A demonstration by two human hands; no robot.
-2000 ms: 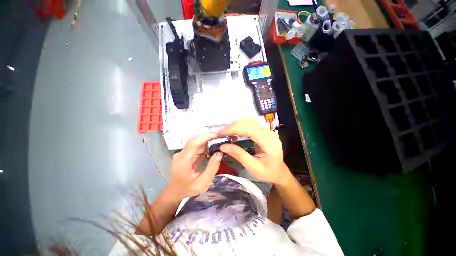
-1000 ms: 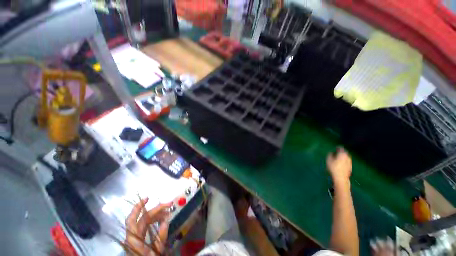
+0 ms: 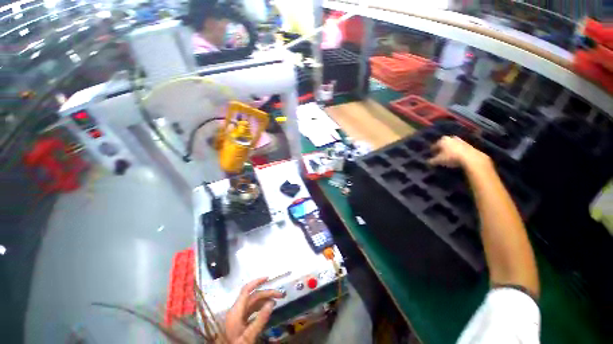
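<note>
My right hand (image 3: pixel 452 153) reaches over the large black foam tray (image 3: pixel 415 196), fingers bent down at a pocket near its far side; the fingertips are hidden, so I cannot tell if they hold anything. My left hand (image 3: pixel 253 314) is at the front edge of the machine's white base plate (image 3: pixel 282 259), fingers apart, nothing visible in it. The pockets I can make out look dark. The black fixture block (image 3: pixel 250 216) stands under the yellow press head (image 3: pixel 236 148).
A black elongated device (image 3: pixel 216 242) lies left of the fixture. A handheld terminal (image 3: pixel 310 225) and a small black block (image 3: pixel 290 189) lie right of it. Red buttons (image 3: pixel 312 283) are on the front edge. A red pocket tray (image 3: pixel 180 285) is at left. A person (image 3: pixel 214 33) is behind the machine.
My hands were together on a small dark unit, then parted. My right hand has moved from the green mat to over the foam tray. The view has swung right, then partly back.
</note>
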